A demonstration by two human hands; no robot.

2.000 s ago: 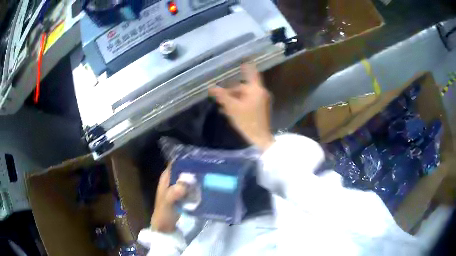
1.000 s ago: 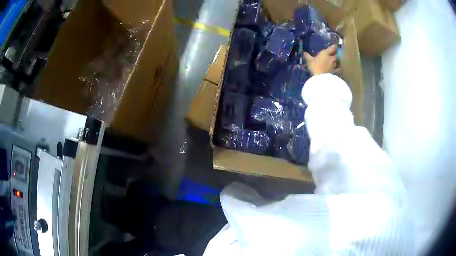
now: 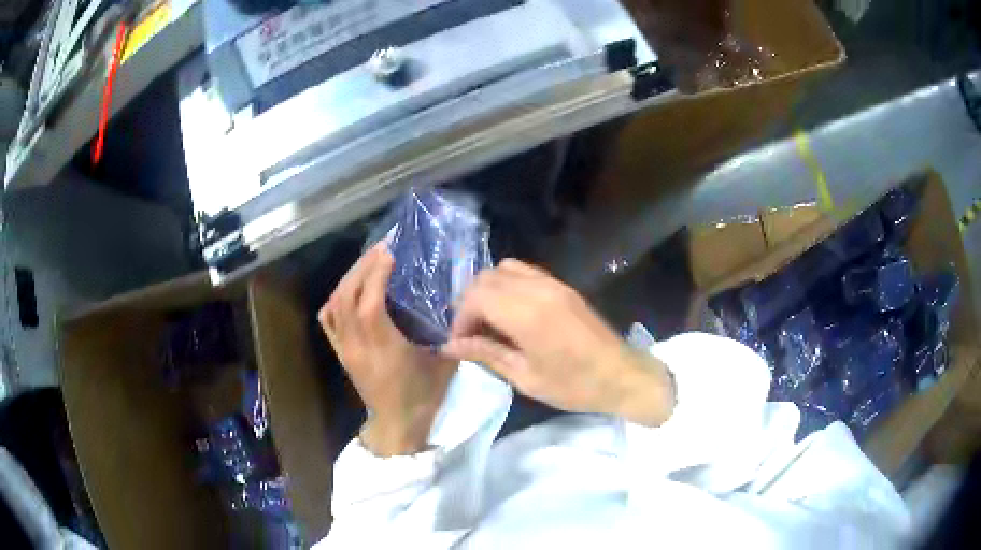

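Note:
A dark navy smartwatch retail box [image 3: 423, 269] in clear, crinkly film is held up in front of me, just below the sealing bar. My left hand [image 3: 382, 338] grips its left and lower side. My right hand [image 3: 549, 338] has its fingertips on the box's lower right side. The loose film stands out around the top of the box. The pedal impulse sealer [image 3: 430, 118] is beyond, with its round metal knob [image 3: 386, 64] on top. The film appears near the sealing bar [image 3: 463, 161], but whether it touches cannot be told.
The right-hand carton [image 3: 753, 252] holds many film-wrapped navy boxes. The left-hand carton [image 3: 102, 403] is partly filled with wrapped boxes. The scrap carton [image 3: 645, 161] with clear film stands behind the sealer's right end. A red cord [image 3: 109, 97] hangs at the upper left.
My view has swung back from the right-hand carton to the sealer. My right hand has left that carton, and both hands are now at a film-wrapped box.

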